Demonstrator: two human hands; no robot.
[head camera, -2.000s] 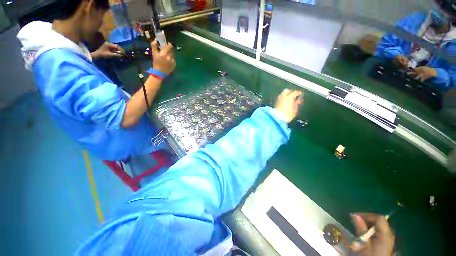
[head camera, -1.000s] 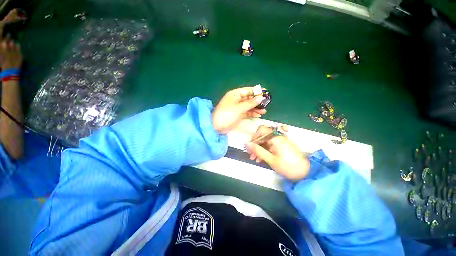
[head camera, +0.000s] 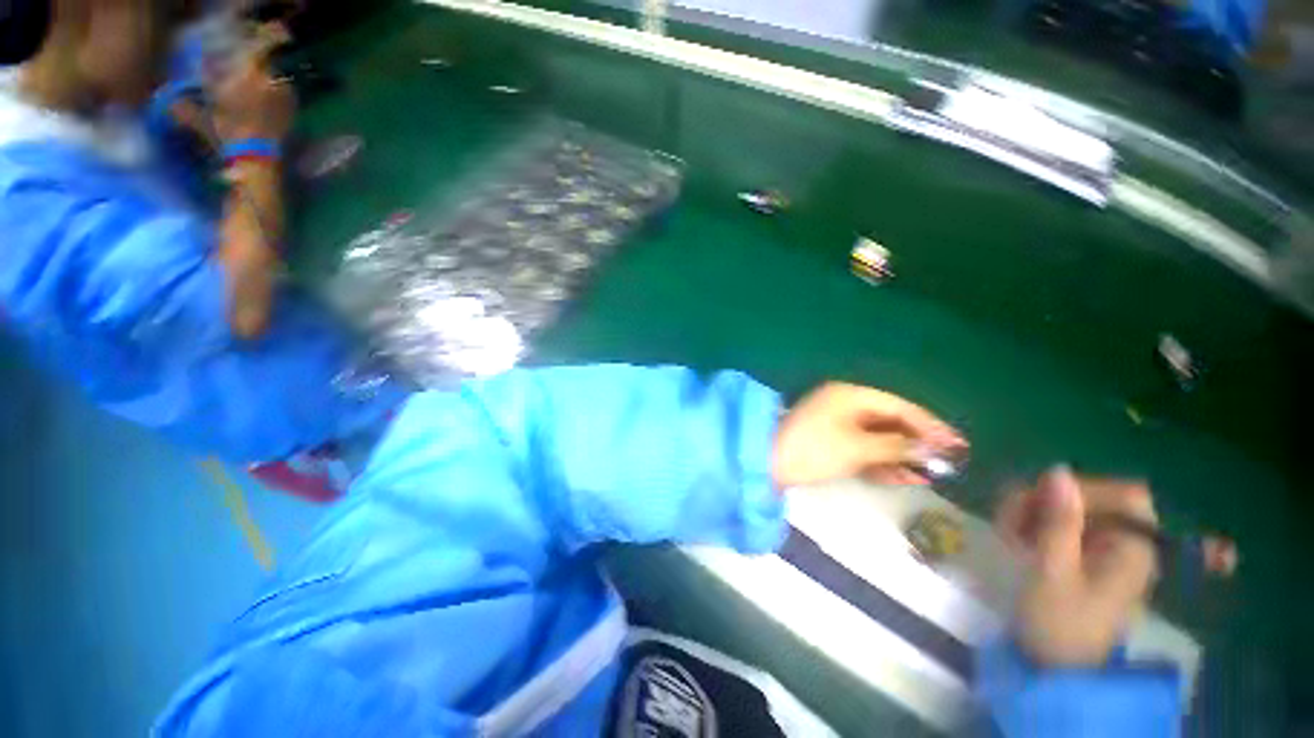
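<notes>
My left hand (head camera: 865, 437) is above the far edge of the white pad (head camera: 749, 574), its fingertips closed on a small shiny round module (head camera: 940, 466). My right hand (head camera: 1078, 555) is over the right part of the pad, blurred. A dark slim tool, perhaps tweezers (head camera: 1146, 531), seems to stick out to the right from its fingers; blur hides the grip. A gold round part (head camera: 937, 535) lies on the pad between my hands. The pad has a black central strip (head camera: 879, 603).
A clear blister tray (head camera: 555, 216) of round parts lies at the left. Single modules (head camera: 870, 261) stand spaced along the green bench. A pale rail (head camera: 778, 82) with a white striped paper (head camera: 1009, 133) runs along the far edge. Another person's blue sleeve (head camera: 130, 274) is at far left.
The view has swung left, bringing the neighbouring person and rail back in. My hands have moved apart; the gold part now shows between them. My left hand still holds the module.
</notes>
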